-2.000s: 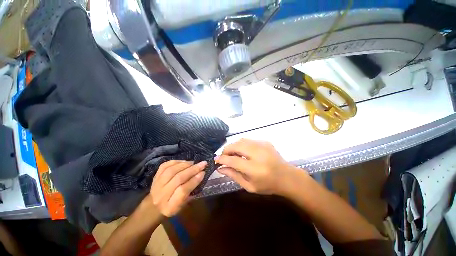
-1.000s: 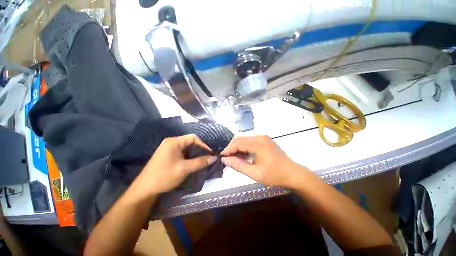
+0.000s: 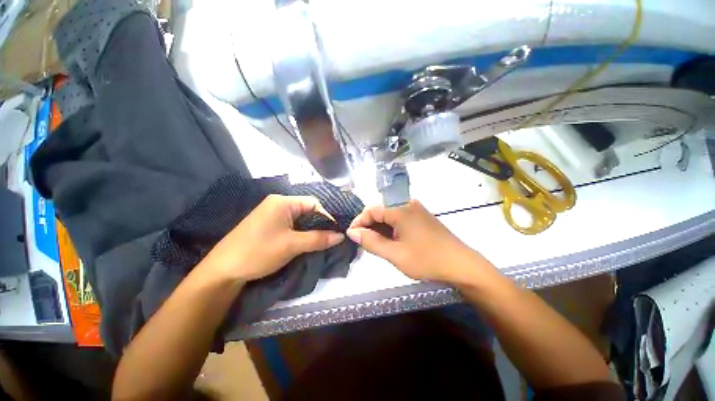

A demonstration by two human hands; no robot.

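Observation:
A dark grey garment [image 3: 149,149] lies in a heap left of and in front of the sewing machine. Its finely striped ribbed trim [image 3: 333,201] reaches close to the lit needle area [image 3: 362,168]. My left hand [image 3: 270,235] pinches the trim's edge between thumb and fingers, over the garment. My right hand [image 3: 408,239] pinches at the same edge, its fingertips almost touching my left ones. Whether a thread or other small item is between the fingertips is too small to tell.
The white machine arm with a blue stripe [image 3: 376,82] spans the top. Yellow-handled scissors [image 3: 537,192] lie under it, right of my right hand. The table's ruler-marked edge [image 3: 502,282] runs below. An orange and blue packet [image 3: 78,294] is at left, light dotted cloth [image 3: 690,313] at right.
Both hands have come up towards the needle area and keep pinching the trim, with my left hand now more over the garment. The view has shifted, and the machine parts appear further right.

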